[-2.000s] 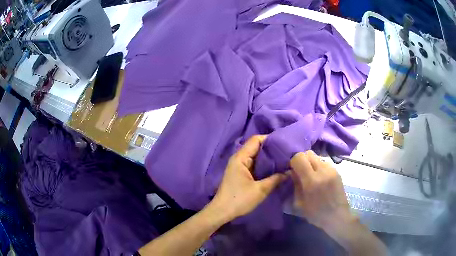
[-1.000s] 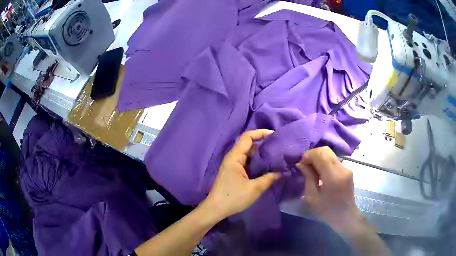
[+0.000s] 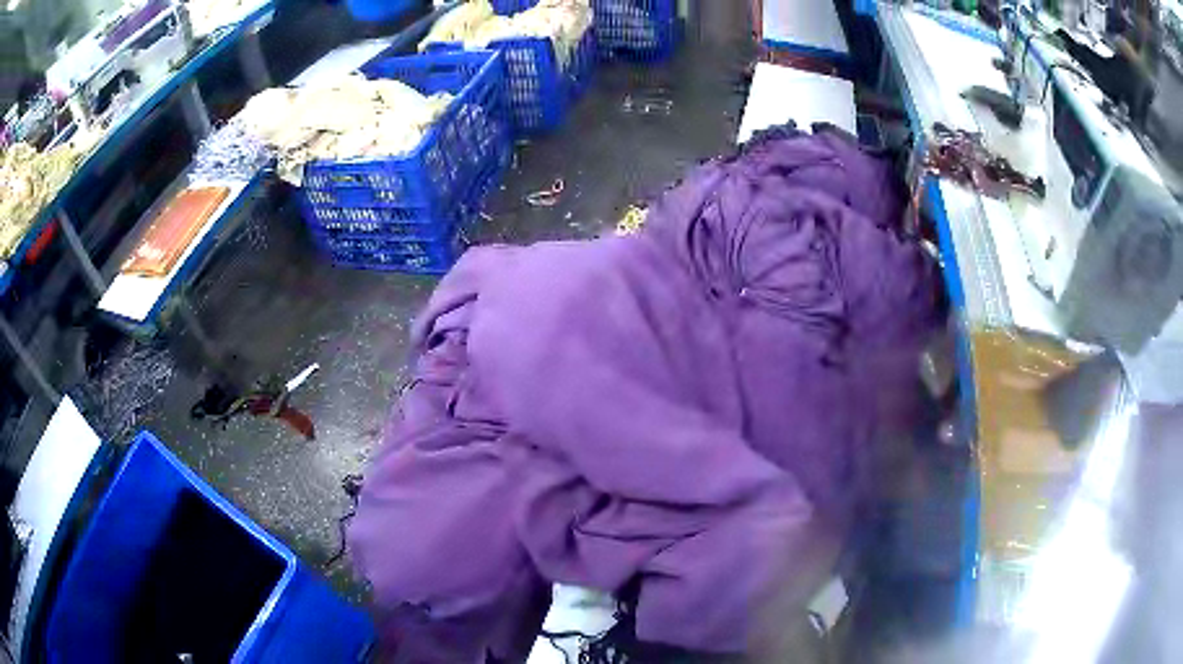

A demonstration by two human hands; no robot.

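Note:
A large heap of purple garment pieces point(image 3: 623, 376) lies in front of me, beside the left end of the machine table. Its cloth is folded and draped, with dark stringy strands on the upper part. Neither of my hands can be made out. The lower right of the view is blurred and washed out by glare. The sewing needle area is out of the picture.
The table edge with brown cardboard point(image 3: 1025, 441) is at right, beside a grey-white machine housing point(image 3: 1129, 221). Blue crates point(image 3: 402, 182) with cream cloth stand on the floor behind. An open blue bin point(image 3: 169, 558) is at lower left. Scraps point(image 3: 266, 405) lie on the floor.
The view has swung far left, from the machine and the worked panel to the purple heap and the floor. My hands, seen holding purple cloth before, no longer show.

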